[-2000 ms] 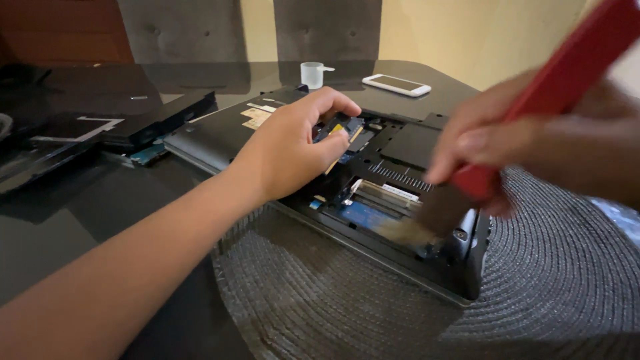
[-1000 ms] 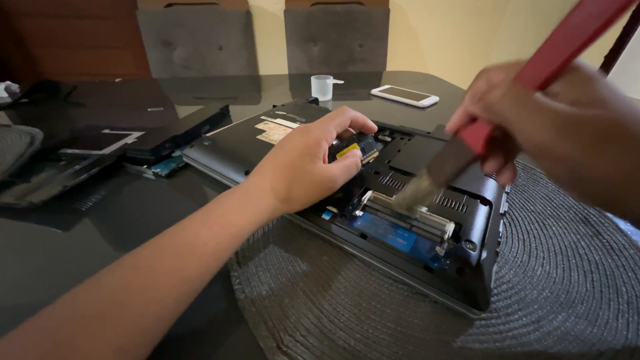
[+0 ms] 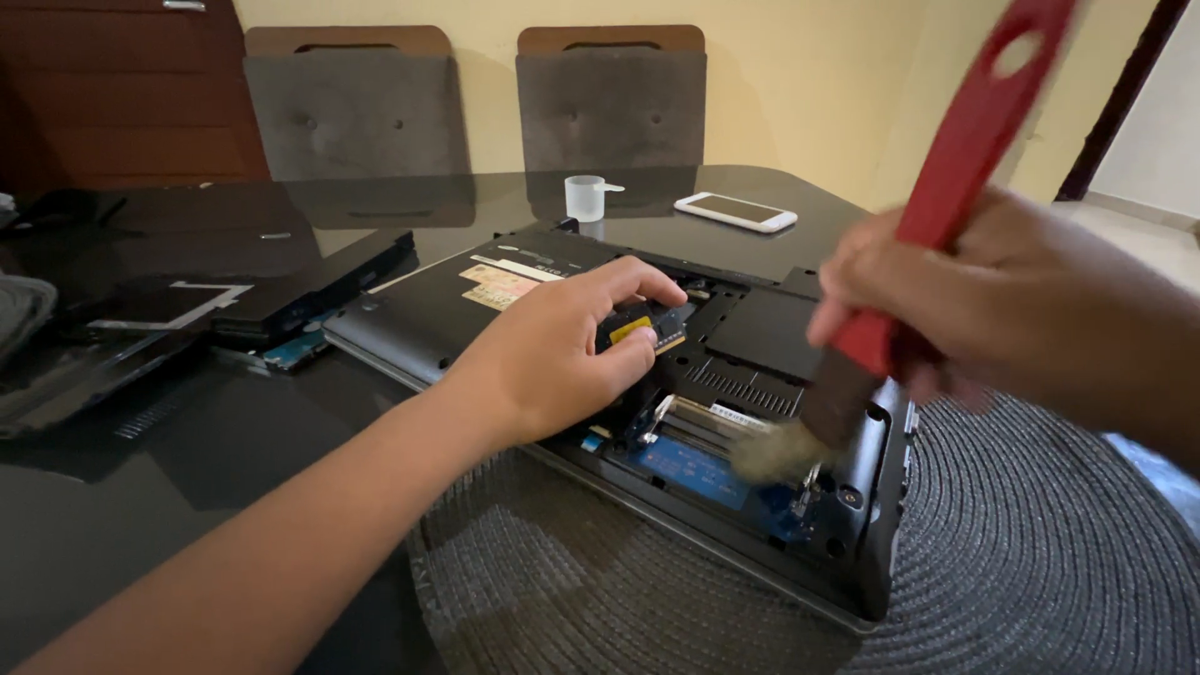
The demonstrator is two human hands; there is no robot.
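Note:
A black laptop (image 3: 403,328) lies bottom side up, its memory bay (image 3: 694,469) uncovered and showing a blue circuit board and metal-clipped slots. My left hand (image 3: 562,347) rests over the laptop's middle, thumb and fingers pinching a small memory module (image 3: 670,330) with a yellow label. In my right hand (image 3: 984,281) is a paintbrush (image 3: 966,159) with a red handle, held tilted. Its pale bristles, blurred, are over the right part of the bay. My left hand hides part of the casing beside the bay.
A round woven placemat (image 3: 1012,525) lies under the laptop. Beyond stand a small translucent measuring cup (image 3: 585,199) and a white smartphone (image 3: 736,212). Dark laptop parts (image 3: 281,281) lie at the left on the glossy table (image 3: 122,525). Two grey chairs (image 3: 609,112) stand behind it.
The brush in my right hand has moved from the slots near the bay's middle, one second ago, toward its right end. My left hand keeps hold of the module. The view has shifted.

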